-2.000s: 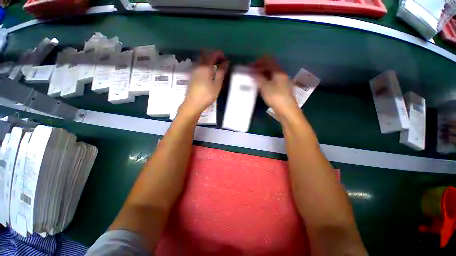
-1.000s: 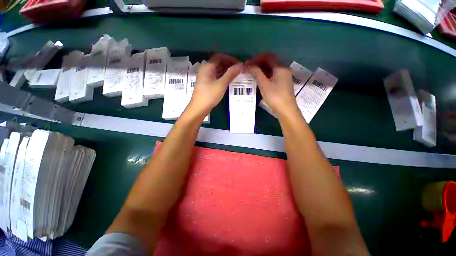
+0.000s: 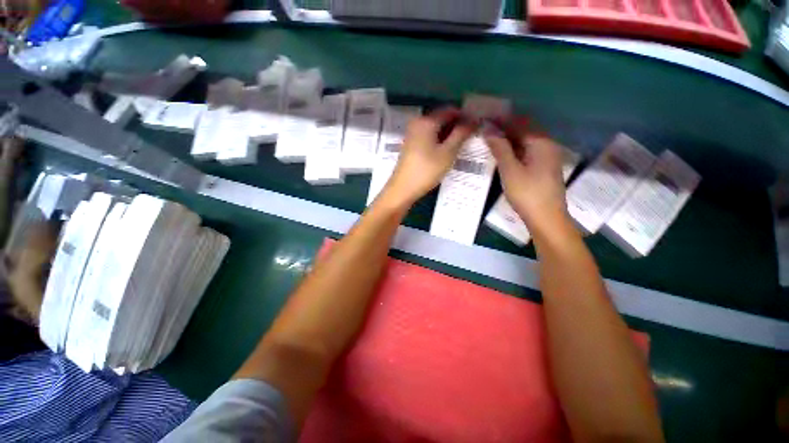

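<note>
A white printed carton [image 3: 463,199] lies on the green conveyor belt in front of me, its near end at the pale guide rail. My left hand [image 3: 430,149] grips its far end from the left. My right hand [image 3: 529,164] is at the same end from the right, fingertips blurred. A whitish flap [image 3: 486,107] shows just beyond the fingertips. More cartons [image 3: 363,130] stand in an uneven row to the left, several with raised far ends. Other cartons [image 3: 610,183] lie slanted to the right of my right hand, one partly hidden by it.
A pink-red mat [image 3: 458,346] lies under my forearms. A thick bundle of white blanks [image 3: 130,281] is at lower left. A grey metal bar [image 3: 112,134] crosses at left. A red tray [image 3: 640,19] and grey block [image 3: 418,10] are beyond the belt. Another person's arm [image 3: 30,264] shows at far left.
The view has shifted, so most things appear further right. Two slanted cartons now lie to the right of my hands. My hands stay together at a carton's far end.
</note>
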